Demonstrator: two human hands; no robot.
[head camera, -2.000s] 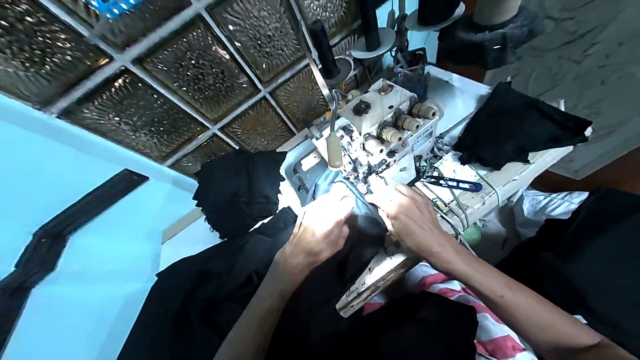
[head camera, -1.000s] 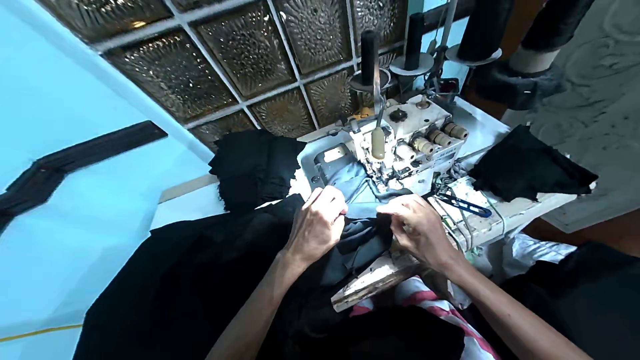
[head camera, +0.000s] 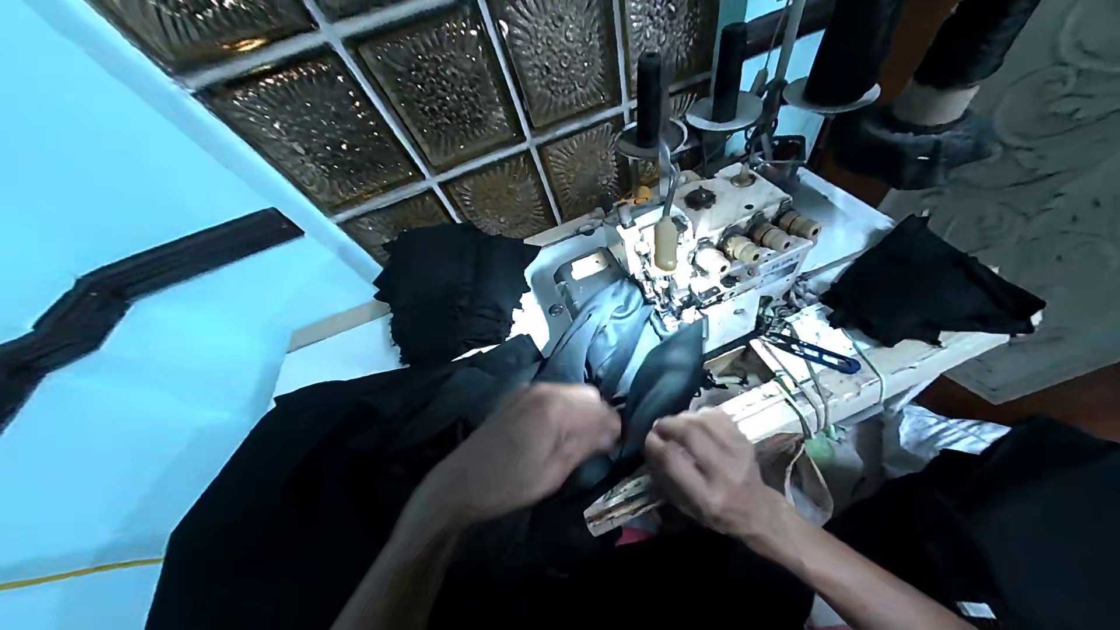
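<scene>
Dark fabric runs from the presser area of an overlock sewing machine down toward me, shining blue-grey under the machine's light. My left hand, blurred, is closed on the cloth in front of the machine. Just right of it, my right hand grips the fabric's right part, above the table's worn front edge. A small gap separates the two fists. The fingertips and the cloth edges inside them are hidden. More black fabric spreads over the left side and my lap.
A stack of black fabric pieces lies left of the machine. Right of it are blue-handled thread snips and a black cloth piece. Black thread cones stand behind, beside a glass-block wall. Black fabric hangs at lower right.
Both hands have moved from close by the presser area back toward me, with the fabric in them. More of the blue-grey lit cloth shows between them and the machine.
</scene>
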